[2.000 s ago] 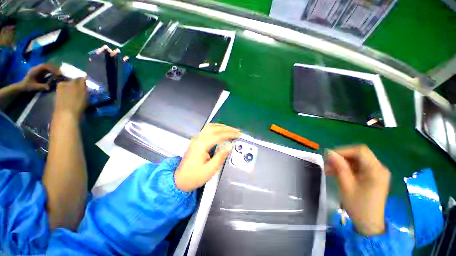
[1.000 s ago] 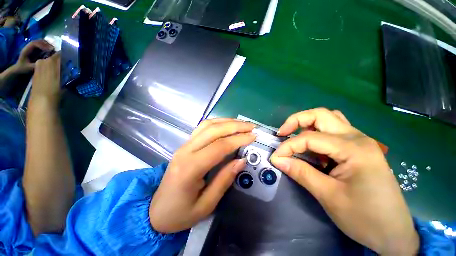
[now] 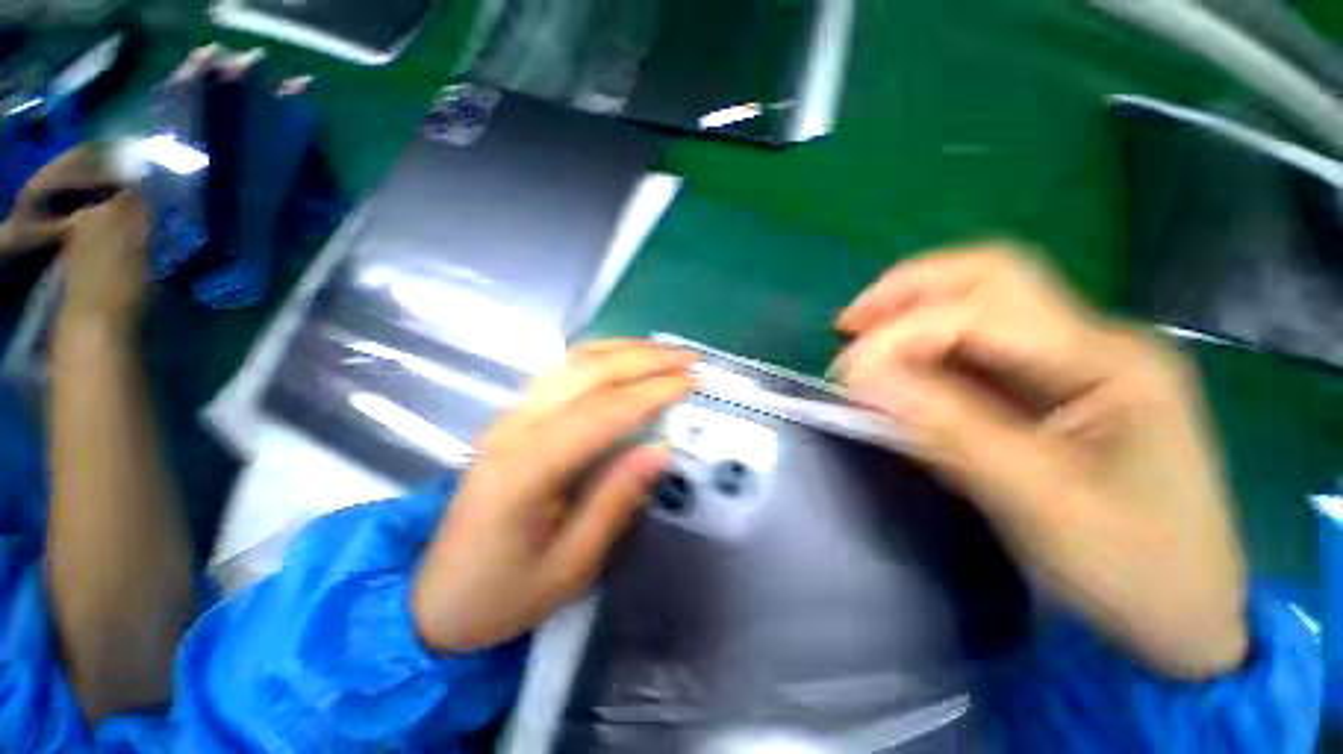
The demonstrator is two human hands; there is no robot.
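A dark tablet back cover (image 3: 825,575) lies in front of me on white backing, with a camera module (image 3: 717,469) in its upper left corner. The image is blurred. My left hand (image 3: 552,494) rests at the cover's upper left corner, thumb and fingers apart beside the module; whether it holds anything is hidden. My right hand (image 3: 1031,427) is raised over the cover's top edge, thumb and fingertips close together; I cannot tell whether something small is between them. Clear film with bright creases shows at the cover's lower part.
A second dark cover (image 3: 516,221) under shiny film lies at left on white sheets (image 3: 302,494). More covers lie at the back (image 3: 722,74) and right (image 3: 1237,236). A dark-blue stack (image 3: 243,184) stands at the left, beside a coworker's bare forearms (image 3: 103,427).
My right hand has moved up and away from the camera module, where its fingertips were at a lens ring. My left hand has stayed at the corner. The small clear bits at right are out of sight.
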